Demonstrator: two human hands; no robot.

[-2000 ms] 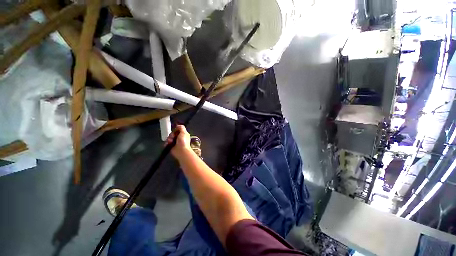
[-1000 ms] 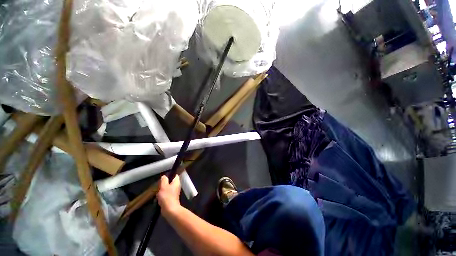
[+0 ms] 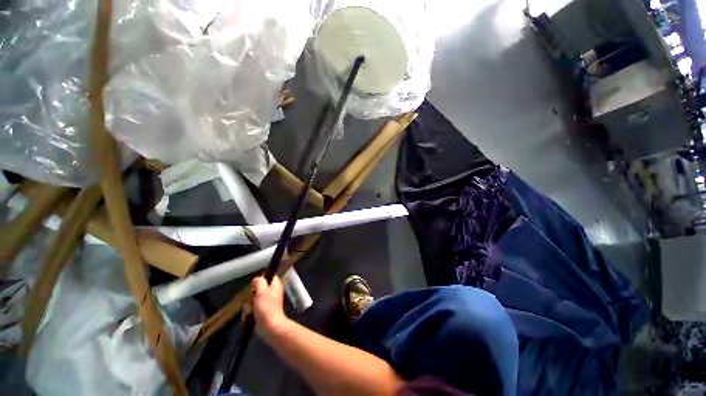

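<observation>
My right hand [image 3: 267, 303] is shut around a long thin dark rod [image 3: 299, 199], near the lower left middle. The rod slants up and right. Its far tip meets the middle of the round end of a cream fabric roll [image 3: 364, 37]; how far in it goes cannot be told. The roll lies on the floor in clear, crinkled plastic wrapping [image 3: 414, 93]. The rod's near end runs down to the bottom edge. My left hand is not in view.
White tubes [image 3: 333, 223] and brown tubes [image 3: 166, 255] lie crossed under the rod. Large plastic-wrapped bundles [image 3: 186, 100] are at upper left. Navy fabric [image 3: 557, 271] is heaped on the right. My shoe [image 3: 357, 297] is on the grey floor. Shelving with boxes [image 3: 639, 100] stands upper right.
Since two seconds ago the view has swung toward the roll, and the rod's tip has gone from across the roll's lower edge area to the middle of its end. Almost nothing differs from one second ago.
</observation>
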